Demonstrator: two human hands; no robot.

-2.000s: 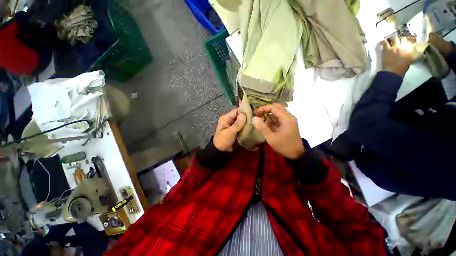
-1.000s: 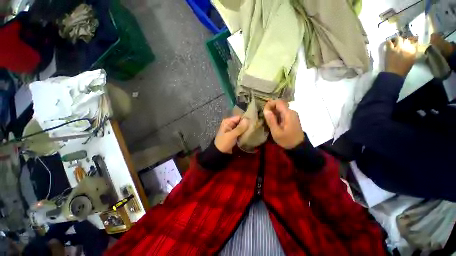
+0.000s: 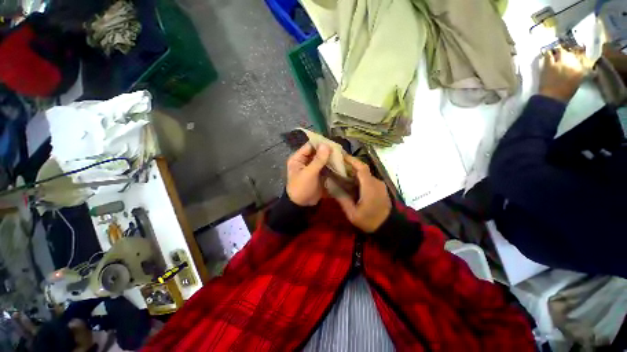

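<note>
A small khaki garment piece (image 3: 333,157) with a dark brown part at its far left end is held between my two hands, in front of my chest. My left hand (image 3: 306,176) pinches it with thumb and fingers on the left side. My right hand (image 3: 368,197) grips its right side, the thumb pressing on the lower part. Part of the piece is hidden behind my fingers. The stack of cut khaki panels (image 3: 375,82) lies just beyond my hands on the corner of the white machine table (image 3: 427,161).
Another person's navy sleeve (image 3: 533,172) and hand are at a lit sewing machine at right. A green crate (image 3: 306,82) and blue crate (image 3: 292,18) stand left of the stack. A second sewing machine (image 3: 113,268) and white cloth pile (image 3: 100,134) are at left.
My hands have drawn back from the stack's edge, and the small piece is turned, its dark end now pointing up and left. The view has shifted slightly.
</note>
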